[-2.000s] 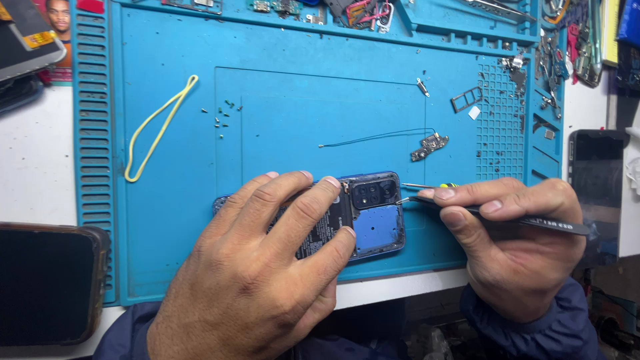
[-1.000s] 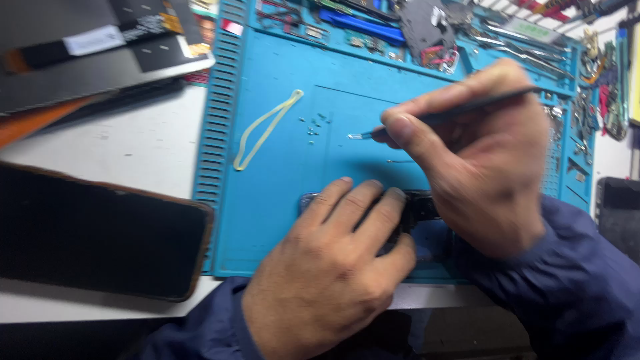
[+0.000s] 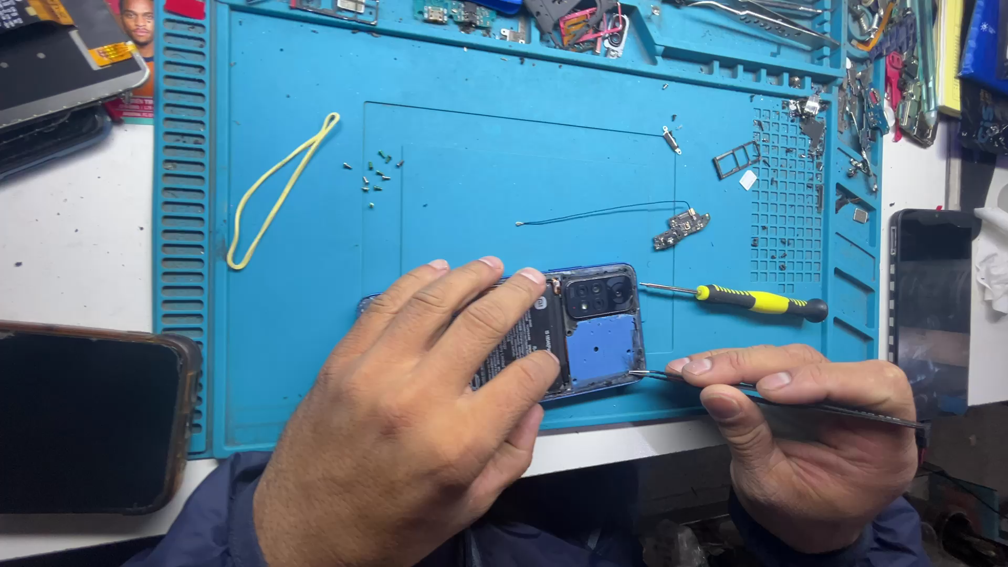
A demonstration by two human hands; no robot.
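A smartphone with its back cover off [image 3: 602,346] lies on the blue silicone repair mat [image 3: 488,71], its battery, camera module and a blue inner plate showing. My left hand [image 3: 417,409] rests over the phone's left part and battery, holding it against the mat. In my right hand [image 3: 811,433] are thin metal tweezers [image 3: 740,386], whose tips touch the lower right corner of the blue plate. A black and yellow screwdriver [image 3: 760,302] lies just right of the phone. Small screws [image 3: 378,175] sit in a loose group above my left hand.
Farther back lie a small circuit board with a thin cable [image 3: 681,229], a SIM tray [image 3: 736,160] and a yellow rubber band [image 3: 272,201]. A dark phone [image 3: 87,421] is at left, another [image 3: 933,299] at right. Parts and tools fill the mat's rear and right compartments.
A second ago my right hand was raised over the mat near the screws, pointing the tweezers left. It has come down to the right, and the tips are at the phone's corner. The view has shifted.
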